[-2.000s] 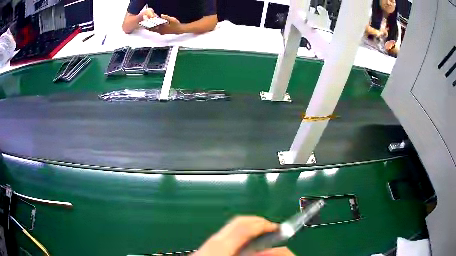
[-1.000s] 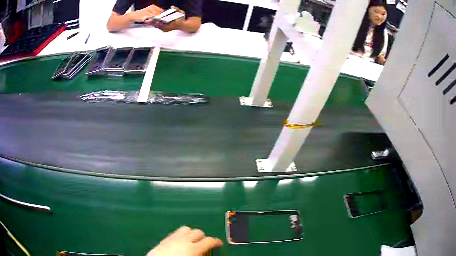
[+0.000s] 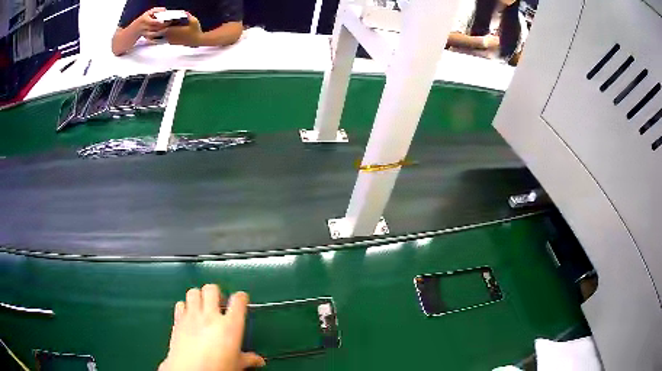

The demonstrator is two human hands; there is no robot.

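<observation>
My left hand (image 3: 207, 333) is at the lower centre-left, palm down. Its index finger and thumb span the left end of a thin dark phone middle frame (image 3: 328, 324), gripping it by its long edges. The hand covers that end. The frame is at the green bench surface; whether it is lifted is unclear. White-silver specks show at its right end, and green shows through its opening. A second phone frame (image 3: 429, 296) lies to the right, with a dark patch at its left end. My right hand is not in view.
Another frame (image 3: 65, 355) is cut off at the lower left. A dark conveyor (image 3: 181, 206) runs behind the bench, with white posts (image 3: 388, 116) at it. A grey machine housing (image 3: 581, 138) fills the right. A person's hands (image 3: 170, 27) hold an object opposite.
The view has shifted, moving the scene leftward. My left hand has come from beside the nearer frame onto its left end and now grips it. The long object held two seconds ago is gone from view.
</observation>
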